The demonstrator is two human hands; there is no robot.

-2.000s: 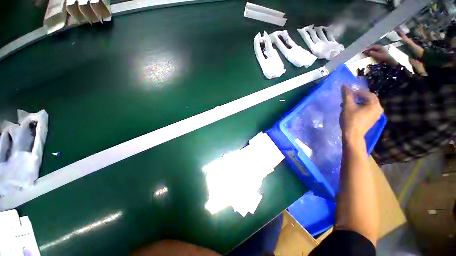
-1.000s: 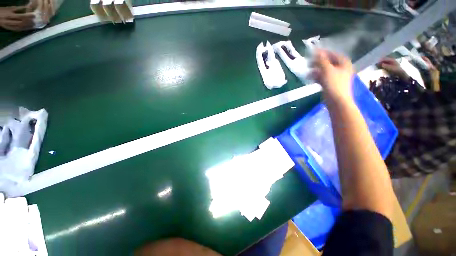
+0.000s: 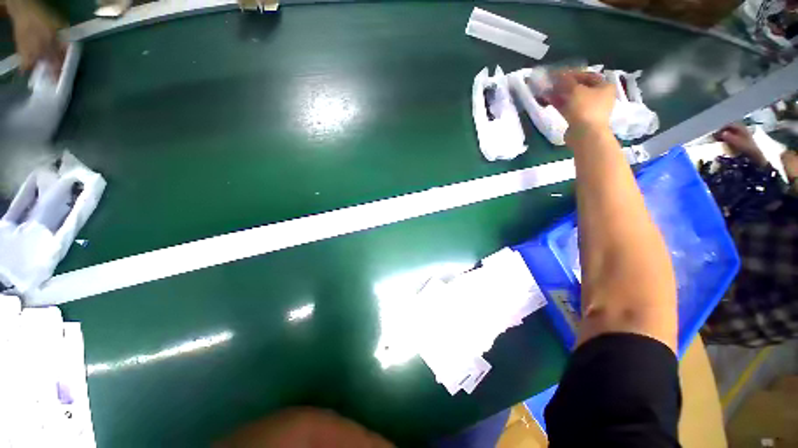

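My right hand [image 3: 582,94] is over the white bagged products on the green belt, its fingers at the second pouch [image 3: 535,103]. A blurred greyish, see-through patch shows at the fingertips; I cannot tell whether it is held. Another pouch [image 3: 499,118] lies to the left, and more pouches [image 3: 634,109] lie right of the hand, partly hidden. My forearm crosses the blue bin [image 3: 722,254], which holds clear items. A rounded patch of bare skin is cut off at the bottom edge; no left hand is visible. White cards [image 3: 472,306] lie loosely piled on the green bench.
A pale rail [image 3: 332,222] divides bench and belt. White pouches [image 3: 44,227] and white boxes [image 3: 39,376] are at the left. A folded white channel [image 3: 507,33] lies on the far belt. Other people's hands show at the upper left [image 3: 37,39] and right [image 3: 739,140].
My right hand first moved from the blue bin to the pouches on the belt, and it stays over them. The brown-edged boxes at the far rail have mostly left view. Another person's hand now touches a pouch upper left.
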